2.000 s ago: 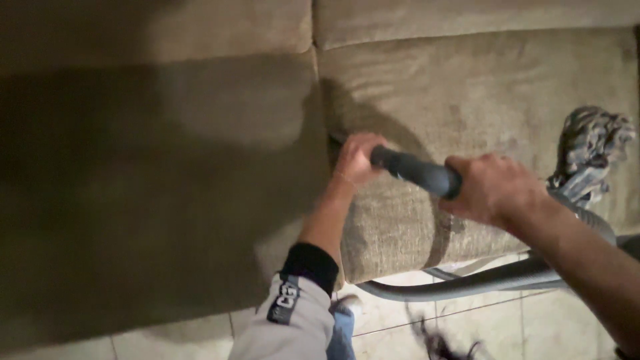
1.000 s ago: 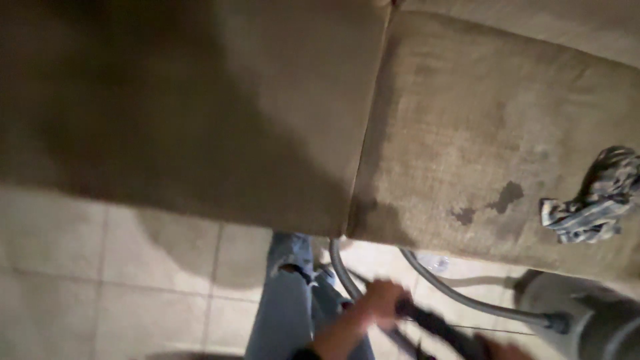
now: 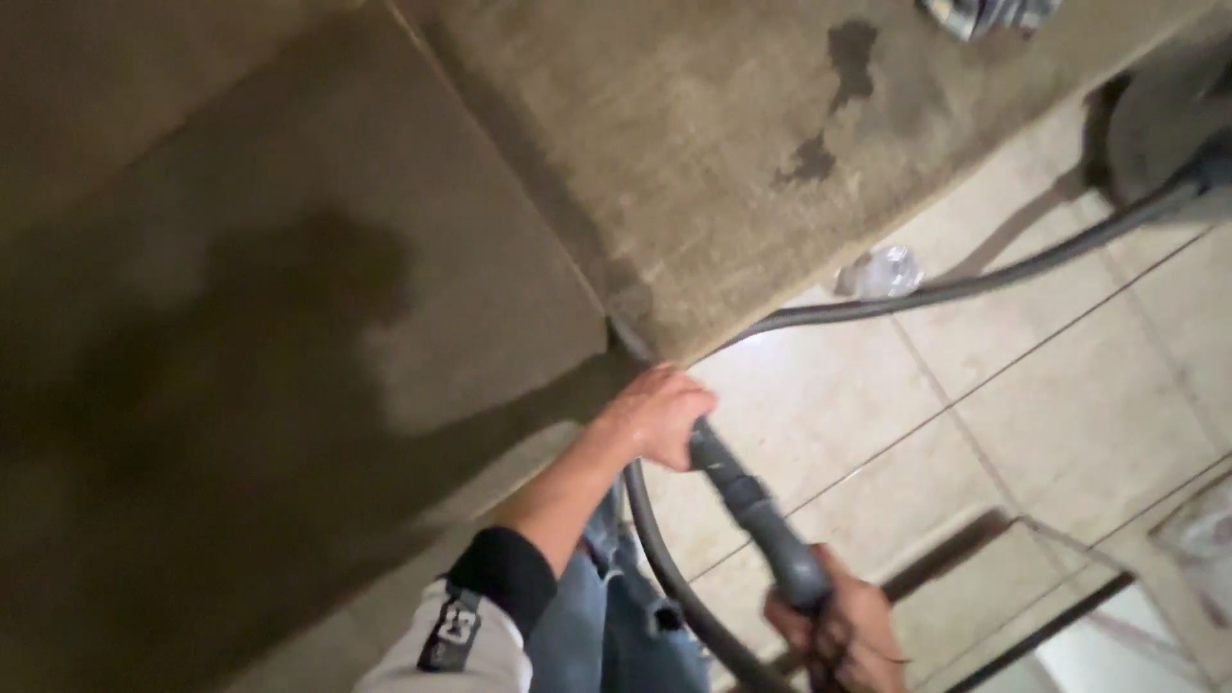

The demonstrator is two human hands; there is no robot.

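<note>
My left hand (image 3: 664,414) is closed around the front part of a dark grey vacuum wand (image 3: 746,500), near the front corner of the beige sofa cushion (image 3: 674,144). Lower right, my right hand (image 3: 842,621) grips the curved handle end of the same wand. The wand's far end meets the seam (image 3: 520,188) between two seat cushions; its tip is hidden. A grey hose (image 3: 664,558) hangs beside my jeans, and another stretch runs over the floor to the vacuum canister (image 3: 1165,135) at the right edge. Dark wet-looking stains (image 3: 852,63) mark the cushion.
A crumpled patterned cloth (image 3: 987,14) lies on the cushion at the top. A clear plastic item (image 3: 885,272) sits on the tiled floor (image 3: 866,404) against the hose. At lower right is a dark-edged, table-like piece (image 3: 1039,630). A shadow covers the left cushion.
The wand and both hands were over the cushion two seconds ago, then low at the sofa's front; now the wand's front end is at the seam's front corner. The view has turned.
</note>
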